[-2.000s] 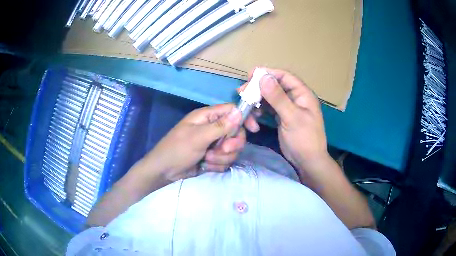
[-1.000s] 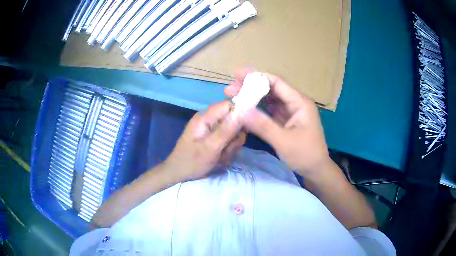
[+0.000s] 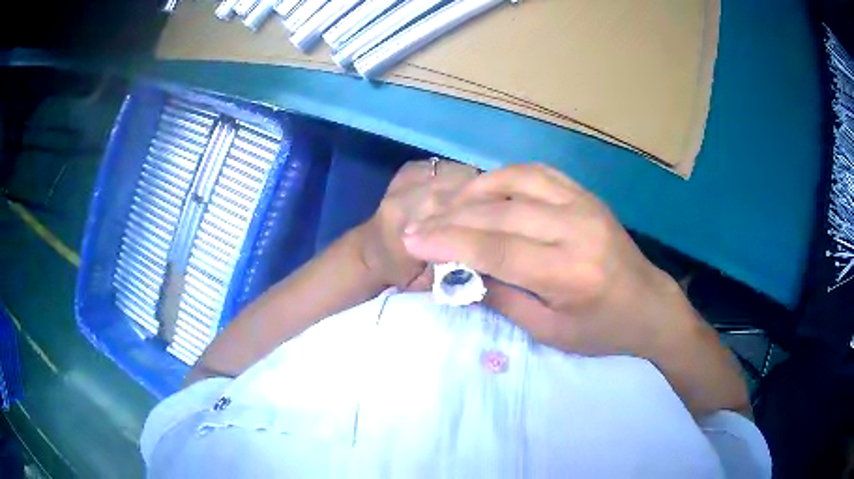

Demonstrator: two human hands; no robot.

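Observation:
A white end fitting (image 3: 458, 284) shows below my hands, close to my shirt, with its dark round opening turned up towards the camera. My left hand (image 3: 408, 210) is closed around the piece, a ring on one finger. My right hand (image 3: 552, 253) lies over and against my left hand, its fingers across the piece. The metal tube behind the fitting is hidden by my hands. Several silver tubes (image 3: 412, 39) lie slanting on brown cardboard (image 3: 599, 65); their far ends are mostly cut off by the top edge.
A blue crate (image 3: 97, 224) with rows of silver tubes (image 3: 225, 224) stands at the left, below the bench. The teal bench edge (image 3: 749, 253) runs in front of me. Thin white rods (image 3: 842, 187) lie on a dark strip at the far right.
The white fitting has turned from pointing away to facing my chest, and my hands have come lower and closer together. The view has shifted, so the bench tubes appear higher.

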